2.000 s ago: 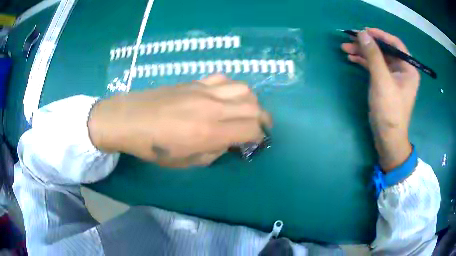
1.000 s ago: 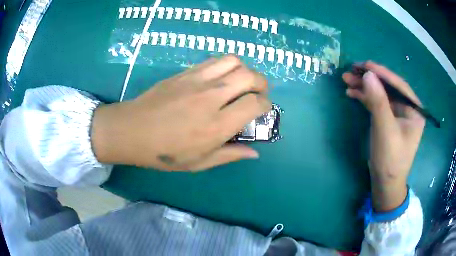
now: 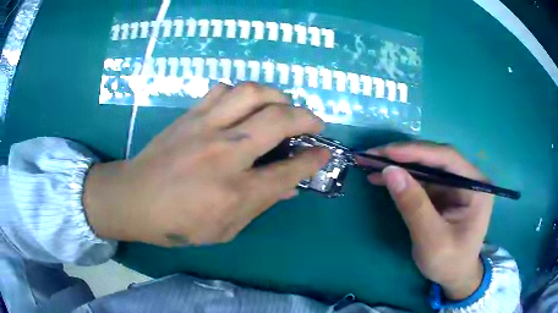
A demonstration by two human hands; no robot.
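Note:
A small smartwatch module (image 3: 324, 177), black-rimmed with silver and white inside, lies under the fingers of my left hand (image 3: 202, 165), which hold it; its left part is hidden. My right hand (image 3: 437, 208) holds slim black tweezers (image 3: 440, 175) like a pen. Their points reach the module's upper right edge; whether they touch it cannot be told. White adhesive tabs (image 3: 281, 73) stand in two rows on a clear, glossy release liner (image 3: 391, 52) beyond my left hand. The liner's right end shows bare, with no tabs in the upper row there.
The green mat (image 3: 263, 263) carries a thin white line (image 3: 130, 128) running under the liner. Wide pale bands curve along the far left (image 3: 23, 36) and upper right (image 3: 520, 36). White specks (image 3: 538, 224) lie at the right. A blue band (image 3: 480, 293) circles my right wrist.
My right hand has moved left and down, bringing the tweezers from the far right to the module. My left hand has stayed on the module, which now sits slightly lower in view.

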